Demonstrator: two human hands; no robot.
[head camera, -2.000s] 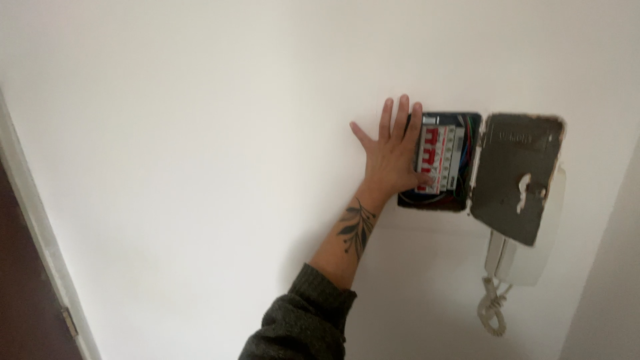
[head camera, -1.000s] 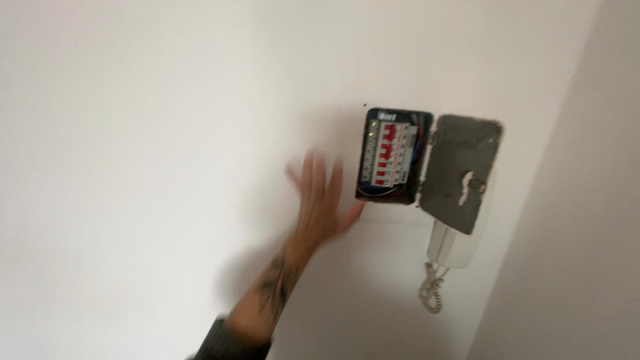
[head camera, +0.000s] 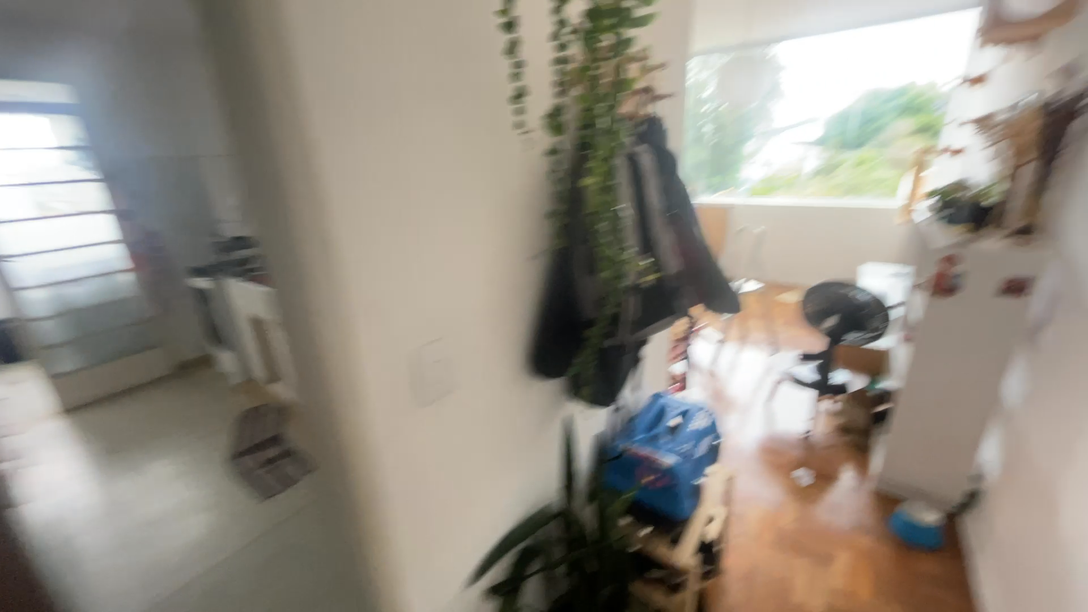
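Neither my left hand nor my right hand shows in the head view, which is blurred. A light switch plate (head camera: 432, 371) is set in the pale wall near the middle. Dark jackets (head camera: 671, 229) hang on the wall to its right, with a trailing green plant (head camera: 599, 170) hanging in front of them. Below them a blue bag (head camera: 663, 455) rests on a wooden rack or stand (head camera: 705, 518), beside a long-leaved potted plant (head camera: 544, 544).
A doorway at left opens on a pale floor with a mat (head camera: 269, 450). At right, a wooden floor (head camera: 790, 518) runs past a black fan (head camera: 844, 314), a white cabinet or refrigerator (head camera: 952, 365) and a blue bowl (head camera: 918, 525), with a large window (head camera: 833, 119) behind.
The view has swung from the wall with the open breaker box to the rooms. The bare hand and tattooed forearm that were by the box have left the view.
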